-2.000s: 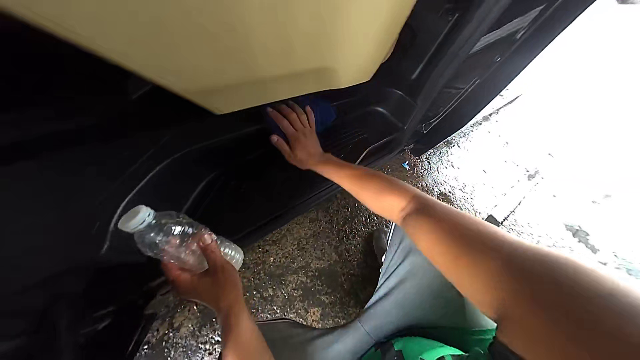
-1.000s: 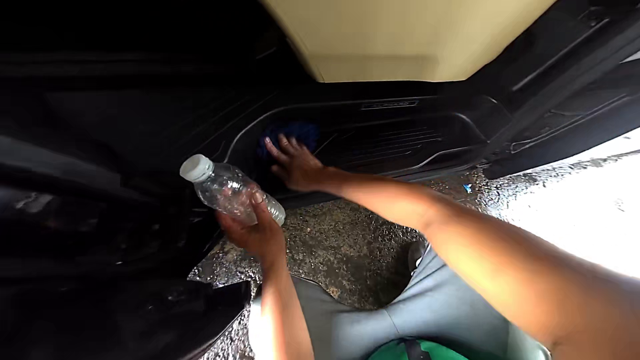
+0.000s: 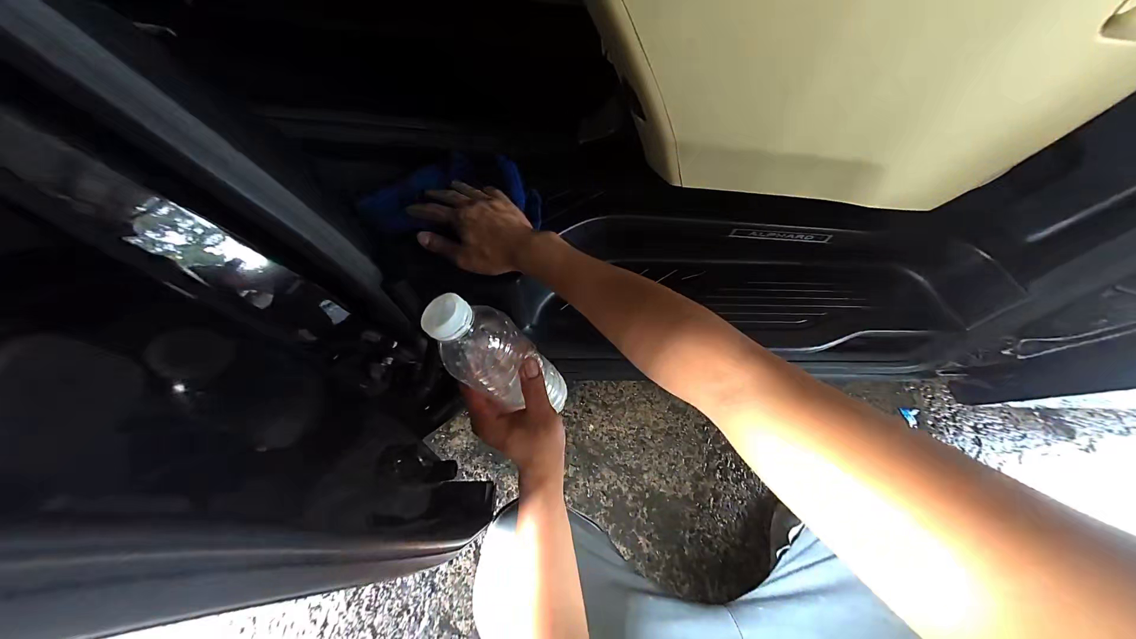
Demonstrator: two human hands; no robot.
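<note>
A clear plastic bottle with a white cap (image 3: 497,353) is gripped in my left hand (image 3: 524,422), tilted with the cap to the upper left; I cannot tell whether there is liquid in it. My right hand (image 3: 479,229) presses with spread fingers on a blue cloth (image 3: 404,202), which lies bunched at the dark left end of the car's door sill. To the right of that hand runs the black plastic sill step (image 3: 772,293) with ribbed lines and a model-name plate. The cloth is partly hidden by my fingers.
A beige seat side (image 3: 781,106) overhangs the sill at the upper right. The glossy black car door (image 3: 177,426) stands at the left, its lower corner close to my left forearm. Below are wet, rough ground (image 3: 648,479) and my knees. A small blue scrap (image 3: 909,416) lies on the ground.
My right hand and the blue cloth have moved left along the sill, from beside the ribbed step to its far left end. The bottle remains in my left hand. The view has shifted left.
</note>
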